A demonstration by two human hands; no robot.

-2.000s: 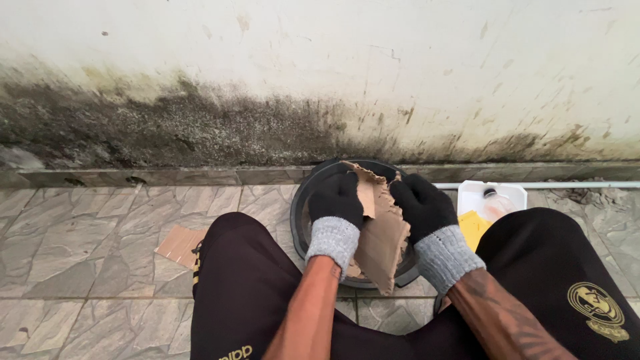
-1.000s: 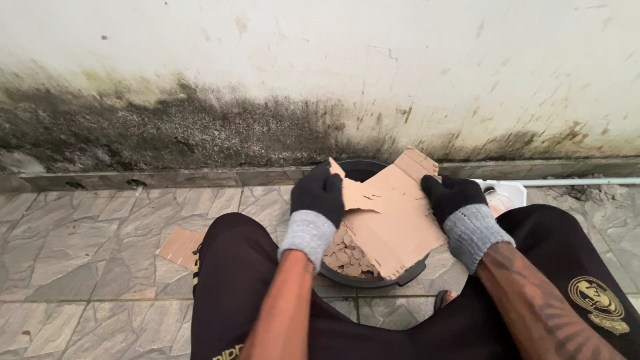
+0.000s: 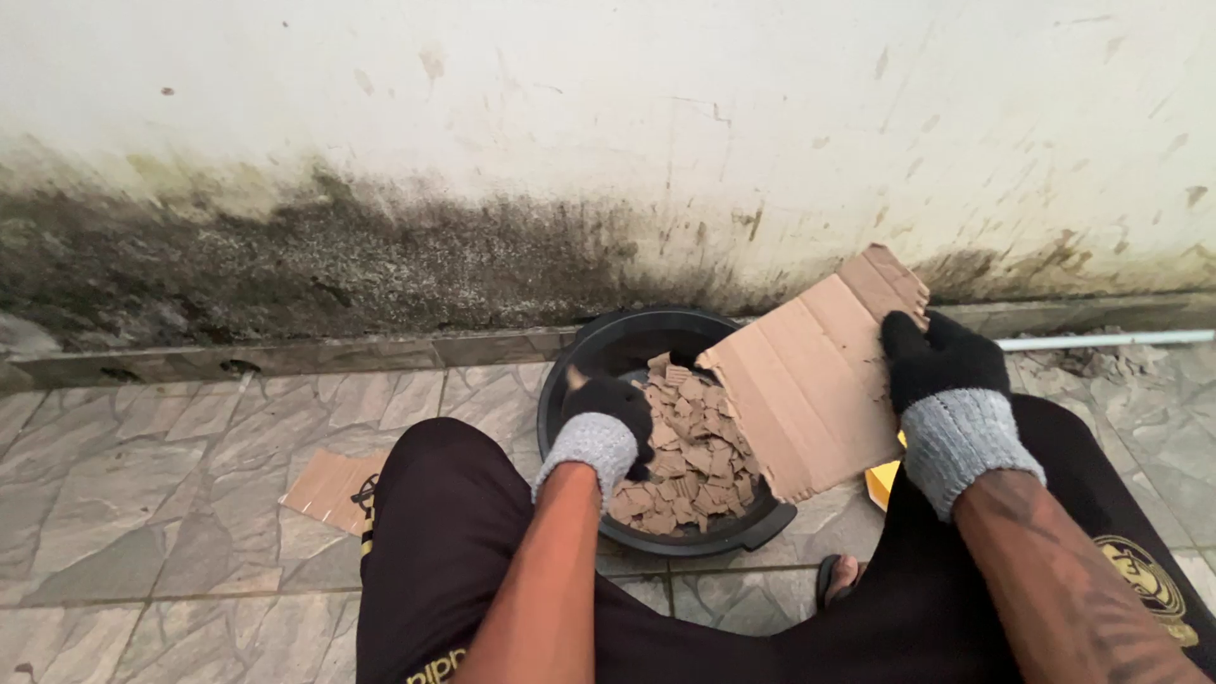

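Note:
A round black plastic tub [image 3: 665, 549] stands on the tiles between my knees, with many torn cardboard pieces [image 3: 692, 446] heaped inside. My left hand [image 3: 613, 418], in a black glove with a grey cuff, is over the tub's left side. A small bit of cardboard [image 3: 576, 378] shows at its fingers, though the grip itself is mostly hidden. On the right, my gloved right hand [image 3: 945, 356] grips the edge of a large flat cardboard sheet [image 3: 812, 385] with ragged edges, tilted over the tub's right rim.
Another cardboard piece [image 3: 332, 491] lies on the floor beside my left knee. Something yellow [image 3: 883, 480] shows behind the sheet near my right knee. A white pipe [image 3: 1111, 340] runs along the foot of the stained wall [image 3: 608, 123]. A foot in a sandal [image 3: 836, 579] is below the tub.
The left hand has let go of the large sheet and moved down over the tub. My right hand has carried the sheet to the right, which uncovers more of the torn pieces.

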